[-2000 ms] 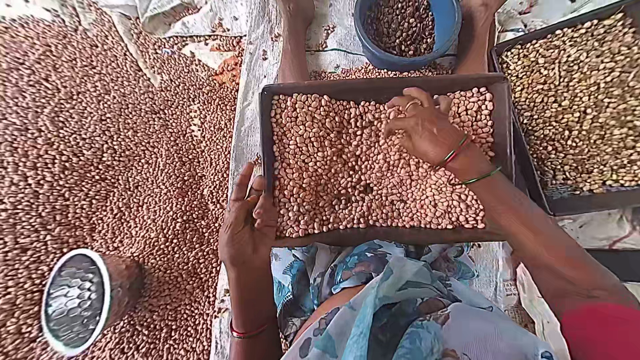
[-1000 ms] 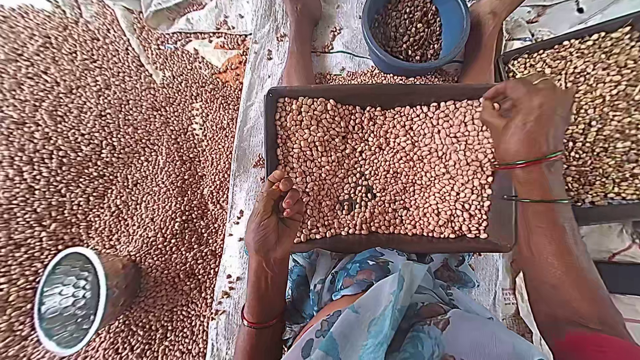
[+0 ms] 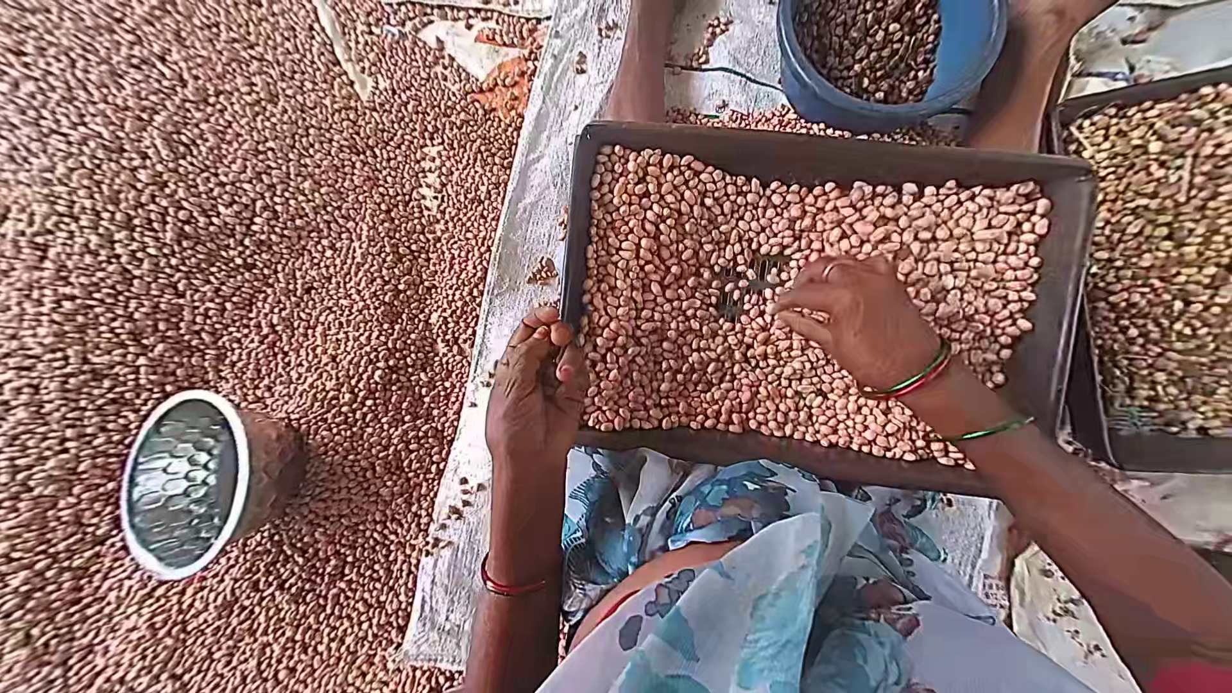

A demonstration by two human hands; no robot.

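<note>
A dark rectangular tray (image 3: 818,159) rests over my lap, filled with a layer of pinkish-brown nuts or beans (image 3: 664,318); a small bare patch near its middle shows a slotted bottom. My left hand (image 3: 539,385) is at the tray's left edge, fingers curled against the rim; whether it grips the rim I cannot tell. Over the nuts, right of the bare patch, is my right hand (image 3: 852,313), its fingers bent down onto them; whether any is pinched is unclear.
Loose nuts (image 3: 241,269) cover the left side, where a metal cup (image 3: 188,486) lies tilted. A blue plastic tub (image 3: 833,101) with darker nuts stands between my feet. Another dark tray (image 3: 1141,452) of paler nuts is at the right. A pale woven sheet (image 3: 510,260) lies beneath.
My right hand has moved from the tray's upper right edge back over the nuts near the middle. My left hand stays by the left edge.
</note>
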